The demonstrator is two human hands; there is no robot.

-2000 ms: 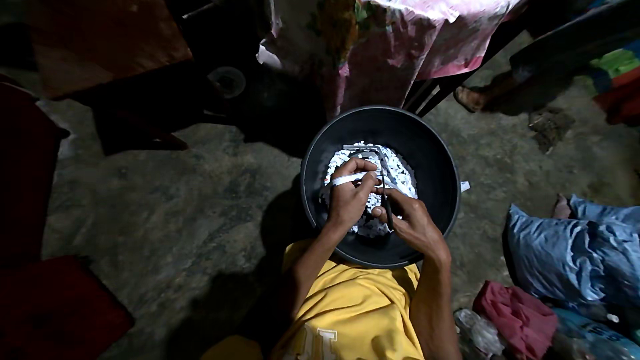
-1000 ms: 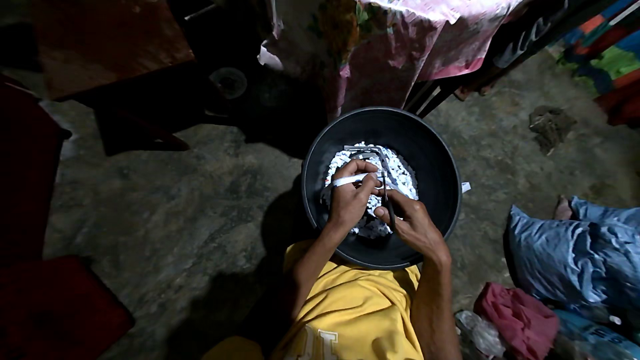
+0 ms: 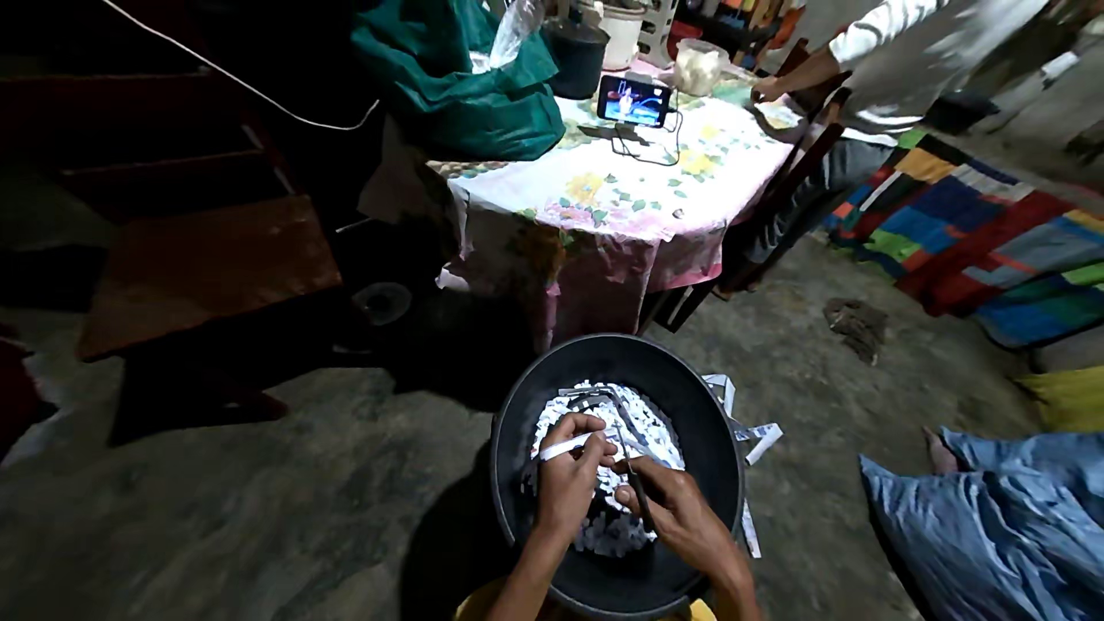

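A round black basin (image 3: 507, 483) sits low in front of me, with many small white cut pieces (image 3: 657, 444) in it. Over them, my left hand (image 3: 569, 474) pinches a white strip (image 3: 562, 448) between thumb and fingers. My right hand (image 3: 677, 509) is closed around dark-handled scissors (image 3: 636, 490), whose blades point up toward the strip by my left fingertips. Longer grey strips (image 3: 623, 405) lie on the pieces beyond my hands. More white strips (image 3: 762, 442) hang over and beside the basin's right side.
Ahead stands a table with a flowered cloth (image 3: 604, 276), bearing a phone (image 3: 634, 102), a green bag (image 3: 483, 95) and containers. A person (image 3: 897, 52) is beside it at the right. A brown wooden seat (image 3: 216, 267) is at the left, blue fabric (image 3: 992, 517) at the lower right.
The view has tilted up, bringing the tabletop and the person's arm into sight. Both hands stay over the basin, still holding the strip and scissors.
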